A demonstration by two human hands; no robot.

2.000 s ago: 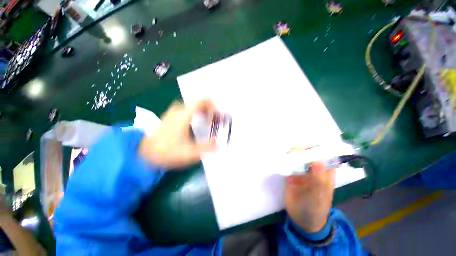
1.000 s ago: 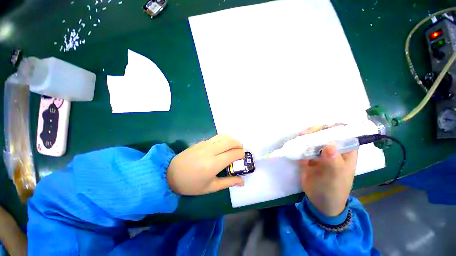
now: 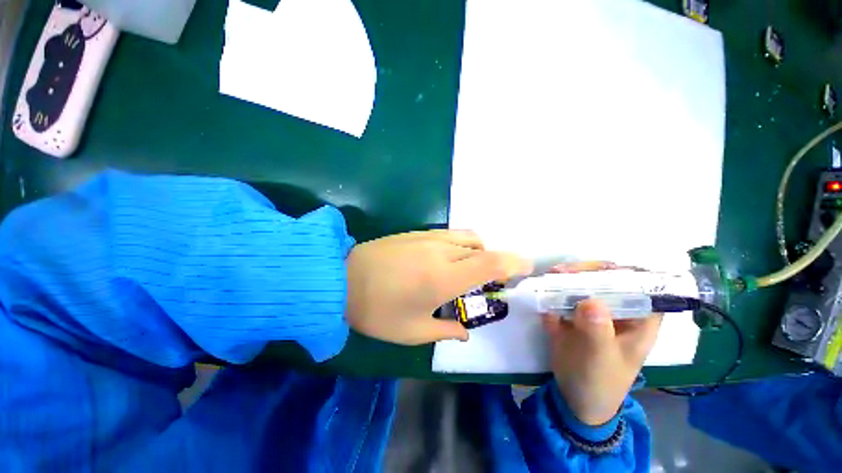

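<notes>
My left hand (image 3: 406, 285) holds a small black electronic module (image 3: 482, 309) with a white-and-yellow label between thumb and fingers, near the lower left edge of the white paper sheet (image 3: 591, 139). My right hand (image 3: 595, 356) is closed around the dispensing syringe (image 3: 619, 286), which lies level and points left. The pale dispensing tip (image 3: 501, 295) is at the module's upper right; whether it touches is too small to tell. A green cap (image 3: 709, 286) sits at the syringe's rear, with a black cable (image 3: 739, 346) looping below it.
The air hose (image 3: 794, 266) runs to the grey controller box (image 3: 801, 319) at right. A small white paper piece (image 3: 300, 69), a pink-white phone (image 3: 65, 78) and part of a translucent bottle (image 3: 148, 14) are at left. Loose modules (image 3: 774, 43) lie upper right. Another blue sleeve (image 3: 771, 416) shows lower right.
The view has shifted, so the paper and hands appear further right. The syringe tip, left of the module's far side before, now overlaps its upper right. Both hands keep their holds.
</notes>
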